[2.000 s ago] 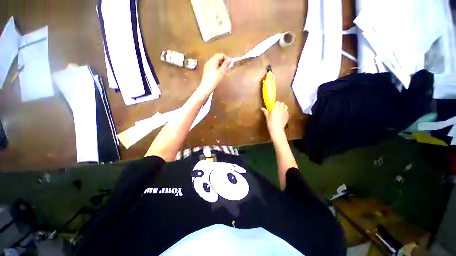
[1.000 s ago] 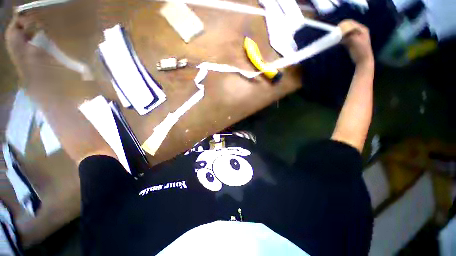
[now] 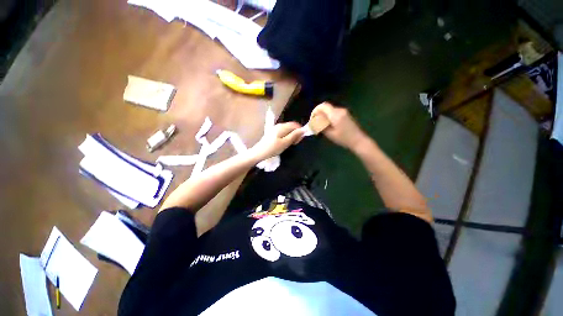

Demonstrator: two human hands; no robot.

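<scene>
My left hand [image 3: 278, 141] holds the white strip near the table's edge, in front of my chest. My right hand [image 3: 334, 123] is beside it, past the edge, gripping a small tan piece [image 3: 318, 123], perhaps the roll's core; the blur hides its exact form. The crumpled white strip [image 3: 213, 144] trails over the table behind my left hand. The yellow cutter [image 3: 244, 84] lies on the table, its dark end towards the edge.
A beige card [image 3: 149, 93] and a small metallic block [image 3: 161, 137] lie on the brown table [image 3: 92, 68]. Bundles of cut pieces [image 3: 121, 173] and white sheets [image 3: 67, 268] with a pen [image 3: 58, 292] are at left. A black cloth heap [image 3: 305, 43] is at the far edge.
The view has turned to the right. My hands, wide apart one second ago with the strip stretched out, are now close together. The cutter was let go of after the first frame.
</scene>
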